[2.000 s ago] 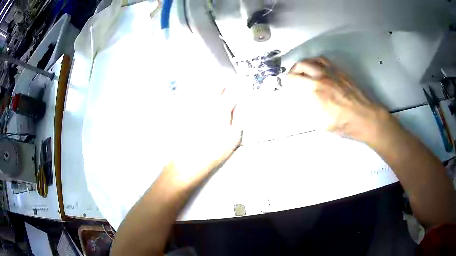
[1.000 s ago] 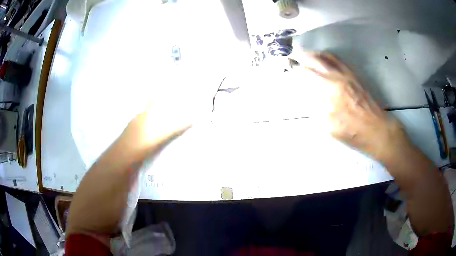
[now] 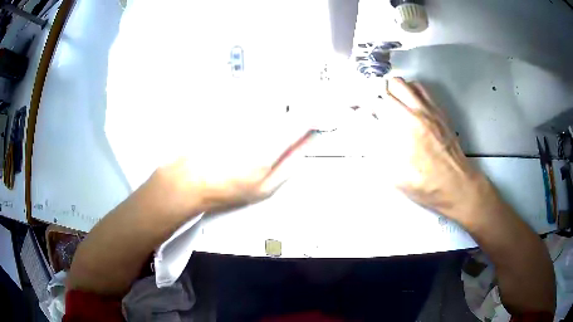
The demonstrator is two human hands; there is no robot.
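White fabric (image 3: pixel 176 253) hangs over the table's front edge below my left forearm; the rest of it is lost in glare. My left hand (image 3: pixel 232 179) lies flat and low in front of the machine, its fingers pointing right and washed out. My right hand (image 3: pixel 430 141) is on the right, its fingertips just below the dark, shiny metal cluster (image 3: pixel 374 64) by the foot. Glare hides whether either hand grips cloth. The needle point cannot be made out.
A cream ribbed knob (image 3: pixel 413 17) is at upper right. Thin blue and orange tools (image 3: pixel 548 182) lie at the right edge. Dark snips (image 3: pixel 17 141) lie at far left, beyond a brown strip (image 3: pixel 39 94). A yellowish sticker (image 3: pixel 272 247) is on the white table (image 3: pixel 502 188).
My left hand moved left off the work, then came back right toward the foot. A cloth corner now hangs over the front edge. My right hand stays by the metal cluster. The view has shifted.
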